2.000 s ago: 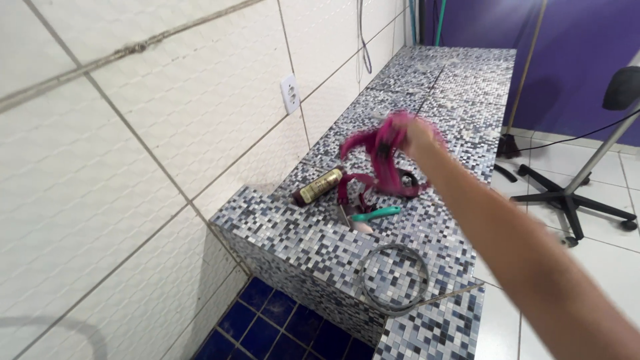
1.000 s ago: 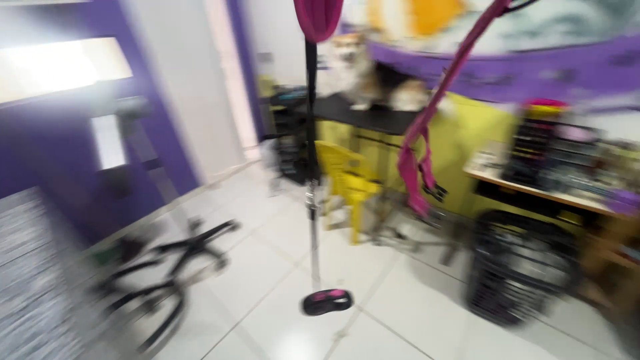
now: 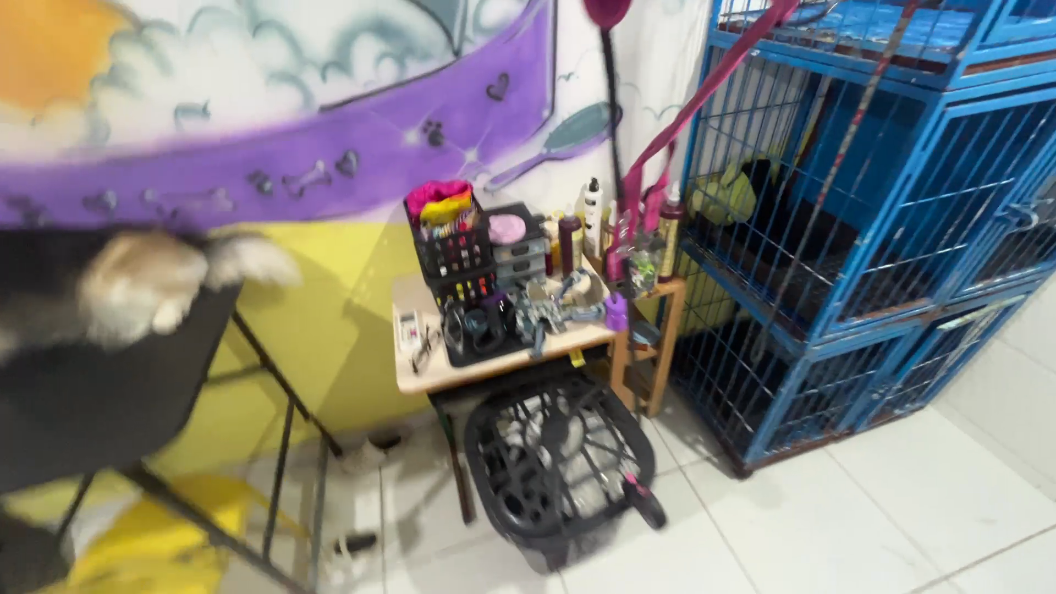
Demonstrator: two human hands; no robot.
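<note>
Neither of my hands shows in the current view. A magenta strap (image 3: 701,97) runs down from the top right, and its lower end hangs in front of the bottles on a small shelf. Beside it a dark cord (image 3: 612,107) drops from a magenta piece (image 3: 607,11) at the top edge. Low down, a dark oval piece with a pink part (image 3: 645,502) hangs before the rim of a black plastic basket. What holds the strap and cord is outside the frame.
A small table (image 3: 412,379) bears a black crate (image 3: 452,247), drawers and bottles. Blue wire cages (image 3: 817,330) stand at the right. A dog's furry hindquarters (image 3: 144,280), blurred, are on a black grooming table (image 3: 99,412) at the left, above a yellow chair (image 3: 165,536).
The view has swung far from the tiled ledge to the table and cages. The hand seen grasping magenta straps over the ledge has left view; magenta straps now hang before the camera.
</note>
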